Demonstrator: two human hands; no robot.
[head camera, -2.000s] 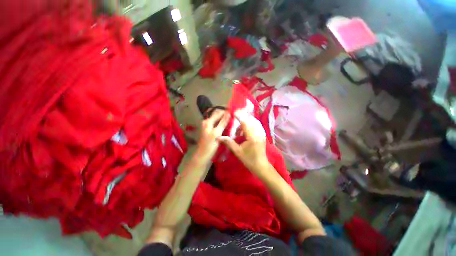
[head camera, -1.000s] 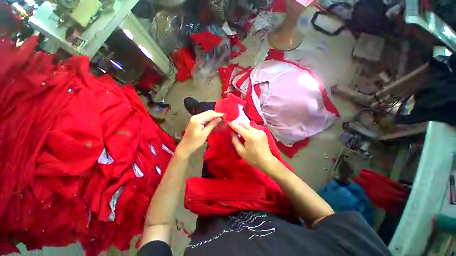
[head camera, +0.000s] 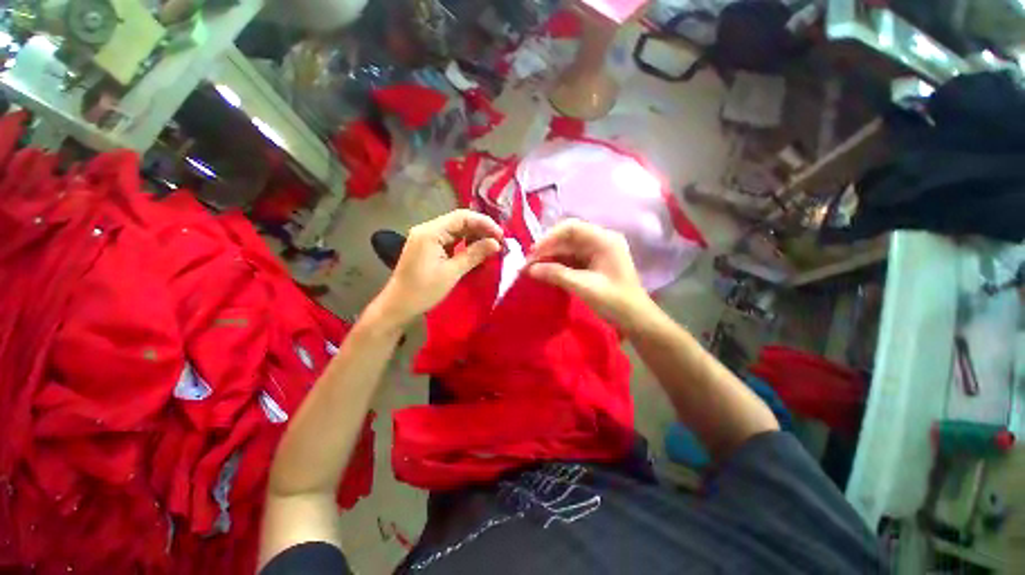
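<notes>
A red garment piece (head camera: 517, 365) lies over my lap, its upper part raised between my hands. A narrow white strip (head camera: 509, 270) shows in an opening between my fingertips. My left hand (head camera: 444, 264) pinches the red cloth on the left of the strip. My right hand (head camera: 584, 264) pinches the cloth on the right of it. The fingertips of both hands are close together but apart. A folded part of the red cloth lies across my lap near my shirt. The exact edges under my fingers are too small to tell.
A large pile of red garments (head camera: 112, 371) is at the left. A pale pink and red pile (head camera: 607, 191) lies on the floor ahead. A machine table (head camera: 146, 107) is at the upper left. A pale table (head camera: 899, 382) with a green-handled tool (head camera: 972, 438) is at the right. Dark cloth (head camera: 955, 169) hangs above it.
My hands have turned the cloth and now hold it on both sides of the white strip, which is more open to view. The view has shifted, showing more of the right-hand table.
</notes>
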